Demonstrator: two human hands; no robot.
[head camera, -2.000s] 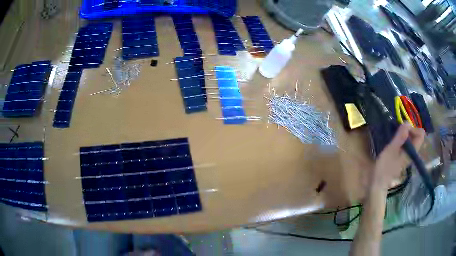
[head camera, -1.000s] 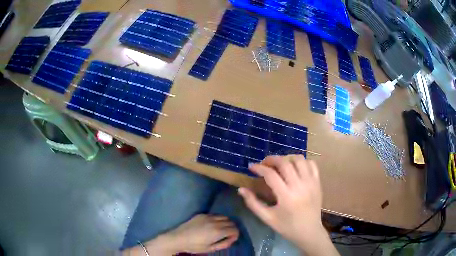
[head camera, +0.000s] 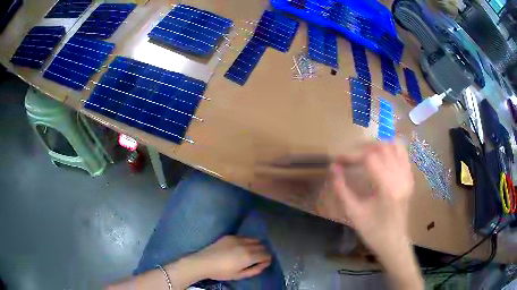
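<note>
My right hand (head camera: 381, 180) is blurred, right of centre over the table's front part. It grips the right end of a dark solar cell panel (head camera: 297, 162), lifted off the table and seen nearly edge-on as a blurred strip. The panel's face and wires cannot be made out. My left hand (head camera: 238, 258) rests on my thigh, loosely curled and empty.
Finished panels (head camera: 148, 97) lie at left. Cell strips (head camera: 360, 101), a blue tray (head camera: 346, 21), ribbon heaps (head camera: 429, 165), a white bottle (head camera: 425, 110) and scissors (head camera: 506, 192) lie beyond and right. A green stool (head camera: 68, 130) stands at left.
My right hand has left the soldering iron area, come to the dark panel and picked it up. The panel's spot on the table is bare. My left hand has come into view on my thigh.
</note>
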